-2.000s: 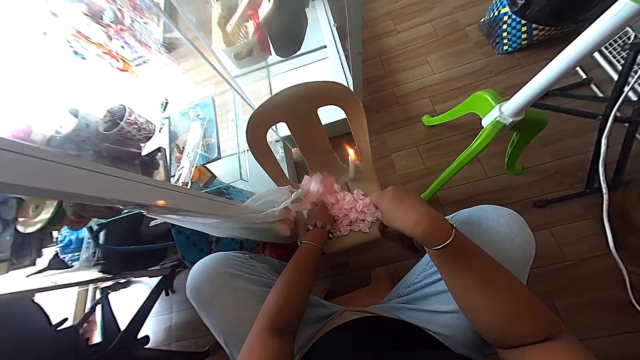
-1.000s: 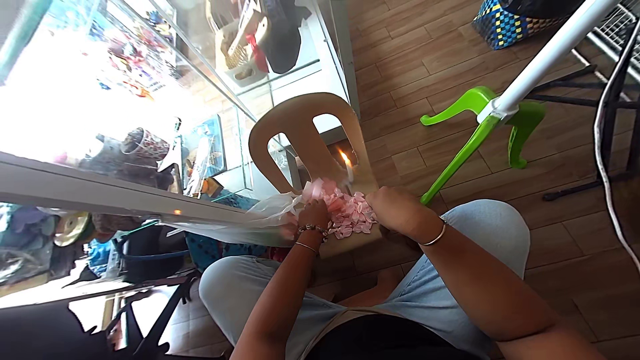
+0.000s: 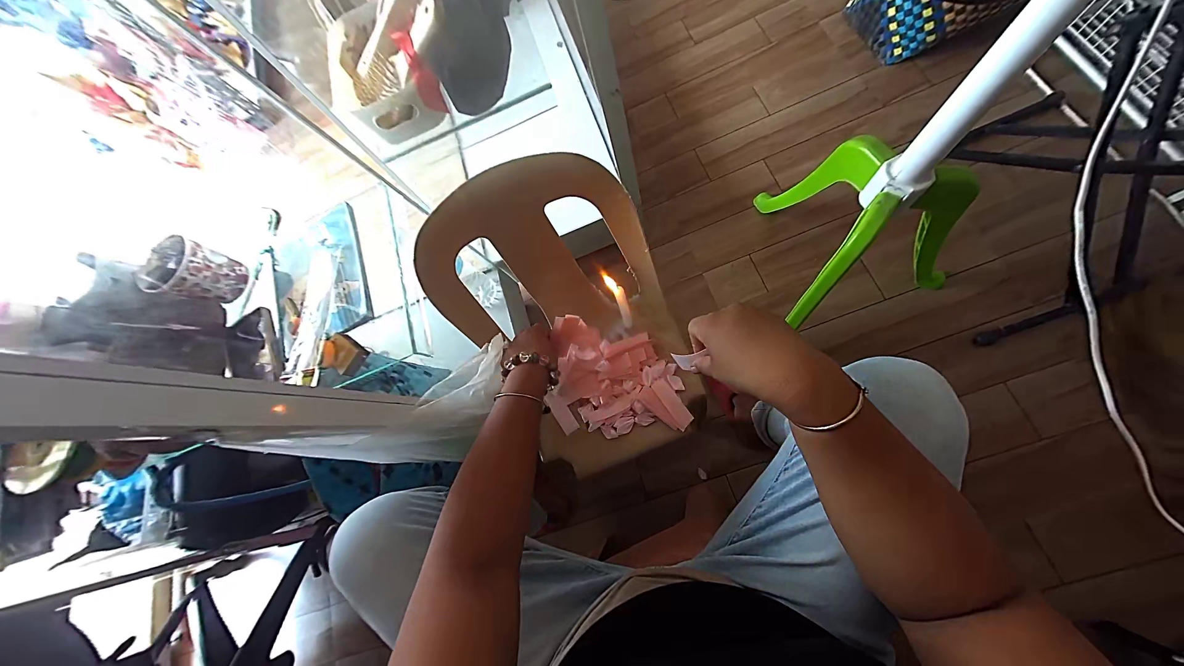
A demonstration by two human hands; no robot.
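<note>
Many pink fabric pieces (image 3: 615, 375) lie in a heap on the seat of a tan plastic chair (image 3: 592, 450). Behind them stands a lit white candle (image 3: 622, 303), upright on the seat. My left hand (image 3: 530, 351), with a beaded bracelet and a thin bangle at the wrist, is at the left edge of the heap; its fingers are partly hidden, and whether it holds a piece cannot be told. To the right of the heap, my right hand (image 3: 745, 356) pinches a small pink fabric piece (image 3: 689, 360) between thumb and fingers. A translucent plastic bag (image 3: 453, 412) hangs beside my left wrist.
A glass display case (image 3: 583, 102) stands behind and left of the chair. On the right is a white pole (image 3: 980, 102) with green feet (image 3: 846, 254). A white cable (image 3: 1082, 240) runs down the far right. A woven bag (image 3: 893, 32) sits on the wooden floor.
My left hand has moved left, off the middle of the pink heap, so more of the pieces show. A small pink piece now shows in my right hand.
</note>
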